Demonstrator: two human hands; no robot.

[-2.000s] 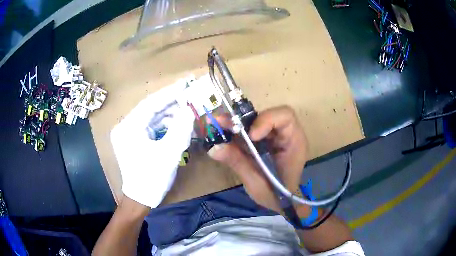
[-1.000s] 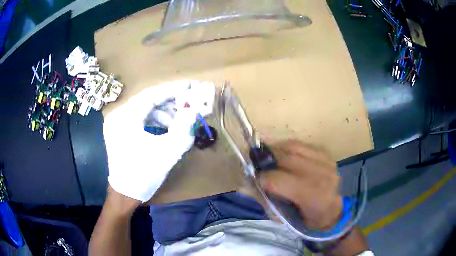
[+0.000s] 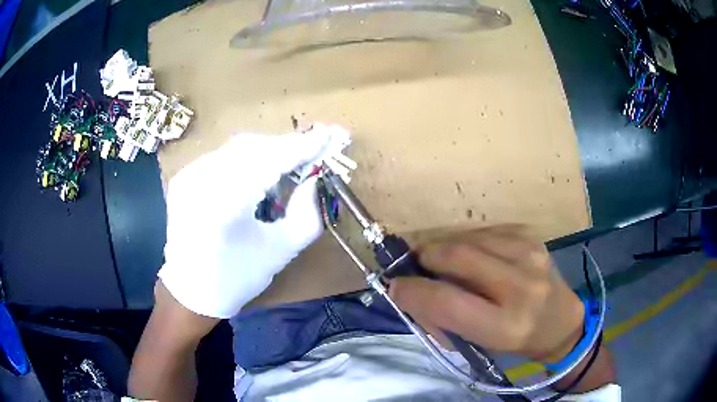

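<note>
My left hand (image 3: 236, 220), in a white glove, grips a white plastic housing (image 3: 338, 153) above the cardboard. A red wire shows at the housing, and a dark part (image 3: 271, 208) shows within the glove's fingers. My bare right hand (image 3: 491, 294) holds the soldering iron (image 3: 389, 250) by its black handle. The iron's tip is at the housing, by the red wire; whether it touches is hidden. The thin solder feed tube (image 3: 409, 322) runs along the iron and curves back past my wrist, which has a blue band.
The cardboard sheet (image 3: 472, 118) lies under my hands. A clear hood rim (image 3: 369, 27) stands at the back. White housings (image 3: 145, 110) and small circuit boards (image 3: 71, 145) lie at left. Lead wires (image 3: 646, 90) lie at far right. A dark bin (image 3: 47, 353) is at lower left.
The iron has moved from beside the housing to it, its tip now at the red wire. My left hand has turned the housing; the dark part by the wires now sits within the glove's fingers.
</note>
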